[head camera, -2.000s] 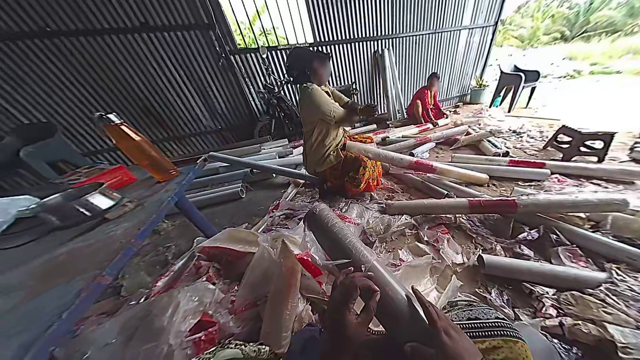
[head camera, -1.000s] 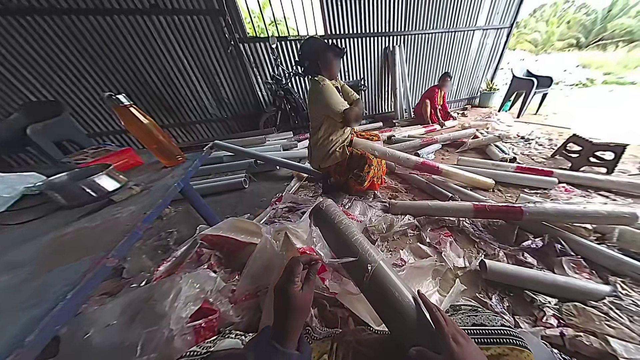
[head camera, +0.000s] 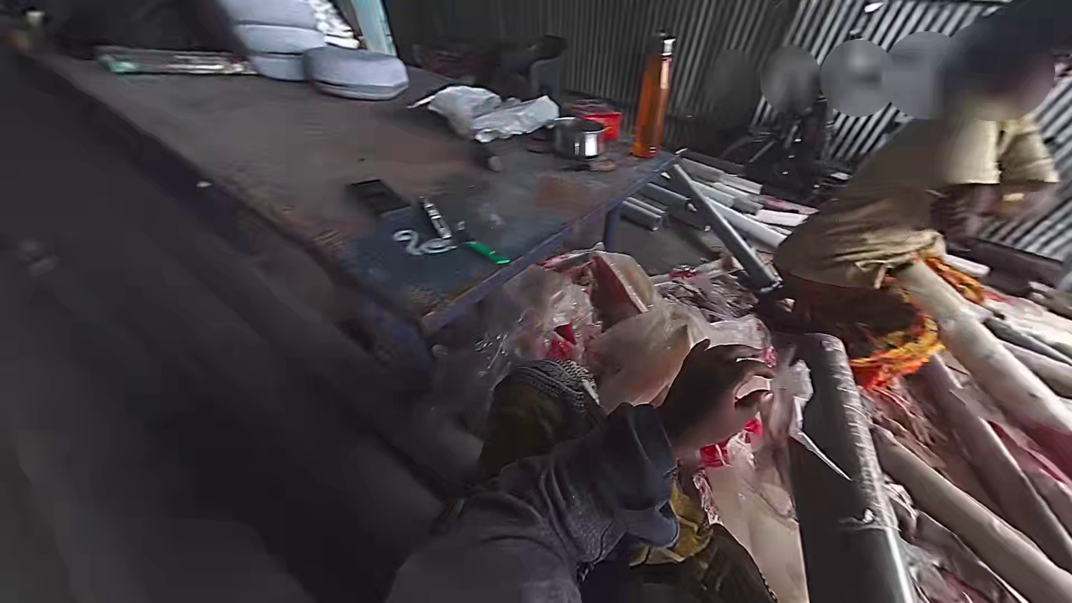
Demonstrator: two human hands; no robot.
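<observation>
My left hand (head camera: 722, 392), in a dark grey sleeve, is raised just left of a thick grey tube (head camera: 837, 469), with its fingers curled. Clear plastic film (head camera: 791, 394) hangs between the fingertips and the tube, with a thin pointed strip lying across the tube; blur hides whether the fingers pinch the film. My right hand is out of view. Crumpled plastic wrapping (head camera: 645, 343) with red patches lies beyond and below my left hand.
To the left is a dark table (head camera: 293, 159) with a green-handled tool (head camera: 487, 252), a dark flat object (head camera: 377, 197), an orange bottle (head camera: 653, 100) and a metal pot (head camera: 578, 138). Another person (head camera: 871, 201) sits at the right among long tubes (head camera: 988, 343).
The view has swung strongly left, bringing the table in. My right hand, on the tube a second ago, has left the view. My left hand held a thin pale strip one second ago.
</observation>
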